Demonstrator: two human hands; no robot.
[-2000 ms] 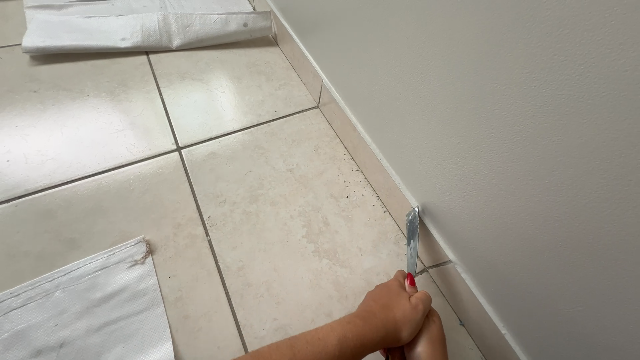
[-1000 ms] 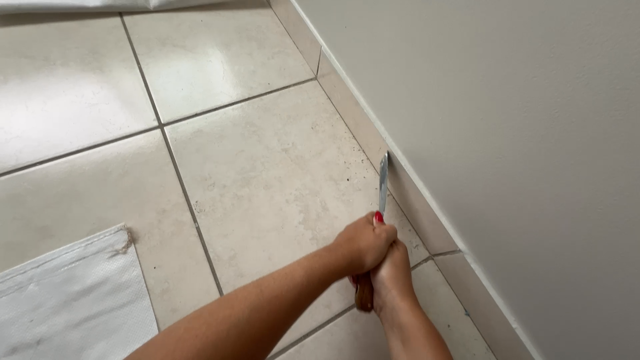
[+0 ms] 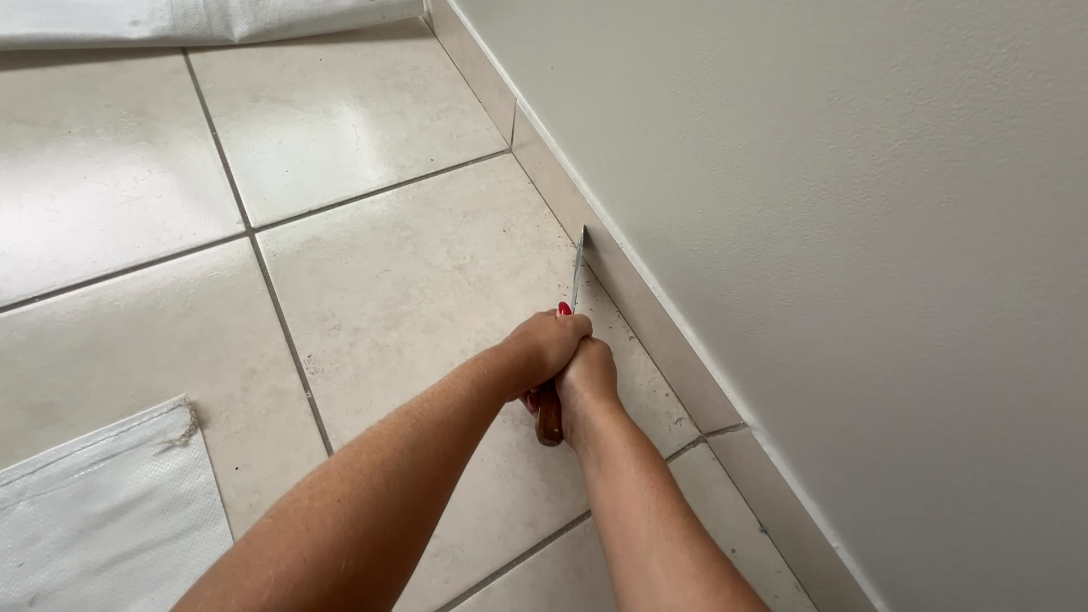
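Both my hands are wrapped around one scraper with a metal blade and a brown wooden handle. My left hand grips nearest the blade, a red thumbnail showing at its top. Just behind and to the right, my right hand closes on the same handle, whose butt end sticks out below. The blade points away from me, and its tip meets the beige tile skirting close to the floor. Small dark specks lie on the floor tile beside it.
A painted wall rises on the right above the skirting. One white woven sheet lies at the lower left, with a frayed corner. Another white sheet stretches across the top left. Grey grout lines divide the glossy tiles.
Both hands and the scraper have moved away from me along the skirting, past the joint near which the blade was. The blade now shows more edge-on. The view has shifted somewhat.
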